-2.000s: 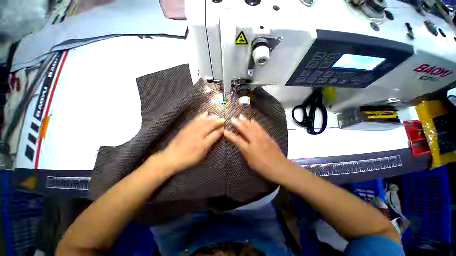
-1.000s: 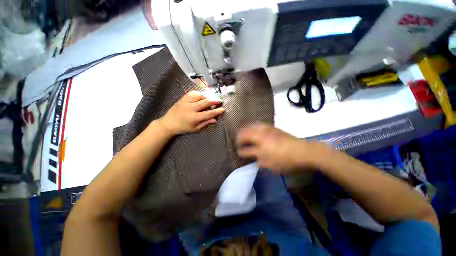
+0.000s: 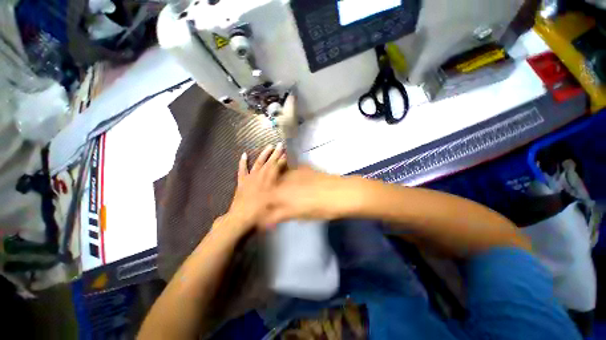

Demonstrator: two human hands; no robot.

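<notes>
The dark woven fabric panel (image 3: 193, 179) lies on the white table, its top edge by the presser foot (image 3: 274, 109) of the sewing machine (image 3: 206, 40). My left hand (image 3: 256, 182) lies flat on the panel below the foot, fingers apart and pointing up. My right hand (image 3: 292, 196) is blurred and crosses leftward over my left wrist. It appears to grip the panel's right edge; its fingertips are hard to see. A white backing flap (image 3: 305, 259) hangs blurred below it, at the table's front.
Black-handled scissors (image 3: 384, 99) lie right of the machine's needle area. Further right are a clear box with a yellow-and-black item (image 3: 472, 63), a red packet (image 3: 555, 74) and a yellow packet (image 3: 571, 50). A ruler (image 3: 465, 146) runs along the front edge. A blue basket (image 3: 571, 149) is below right.
My right hand has moved left across my left wrist. The panel's right part no longer spreads right of the needle, and the white flap shows lower. The view has shifted, with the machine higher and further left.
</notes>
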